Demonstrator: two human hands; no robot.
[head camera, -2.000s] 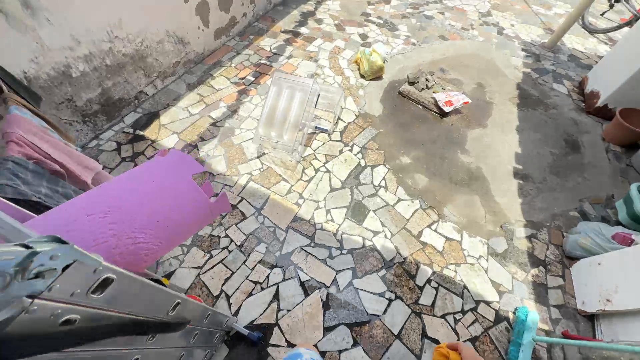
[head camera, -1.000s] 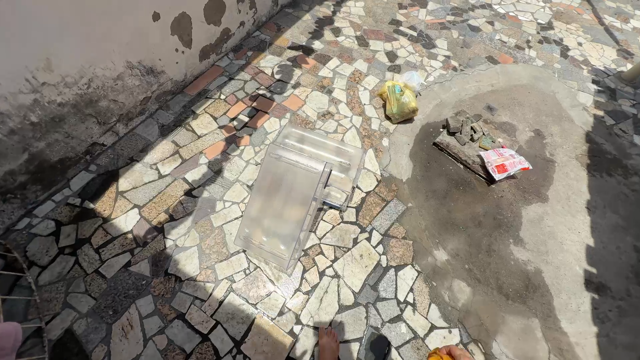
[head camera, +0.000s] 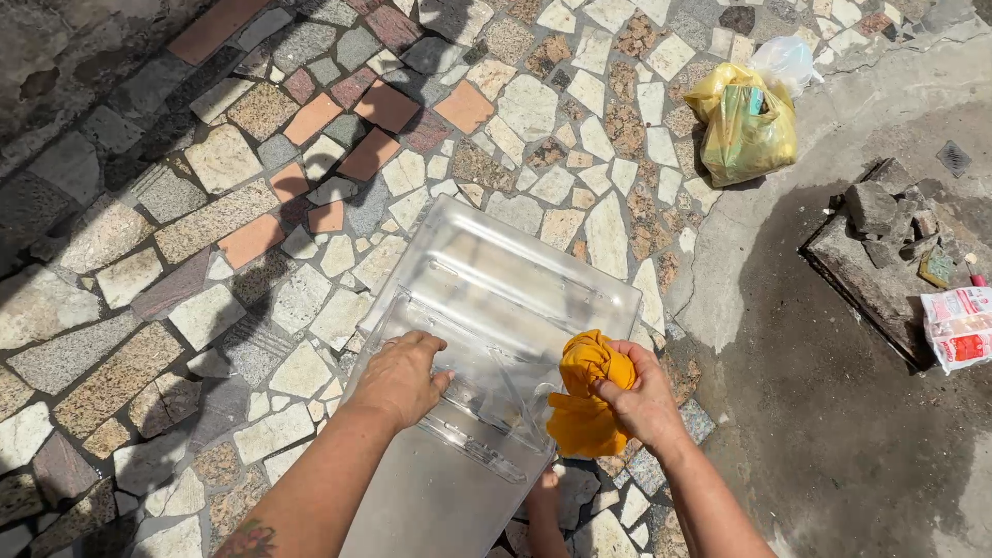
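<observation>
Clear plastic bins or drawers (head camera: 527, 271) lie on the stone-mosaic floor in front of me, one overlapping another. Over the left side of the nearer one is my left hand (head camera: 407, 377), fingers spread and holding nothing; whether it touches the plastic I cannot tell. My right hand (head camera: 639, 387) grips a bunched orange cloth (head camera: 590, 395) at the right side of the plastic pieces. Part of the nearer piece is hidden by my left hand and forearm.
A yellow plastic bag (head camera: 748, 143) sits at the upper right beside a whitish bag (head camera: 783, 62). Broken stones (head camera: 883, 209) rest on a slab at the right, near a red and white packet (head camera: 959, 329). A stained wall (head camera: 70, 62) borders the upper left. My bare foot (head camera: 545, 496) is below the cloth.
Both hands are now over or beside the clear plastic pieces; a second ago only the hand with the orange cloth showed at the bottom edge. The view has moved closer to the plastic.
</observation>
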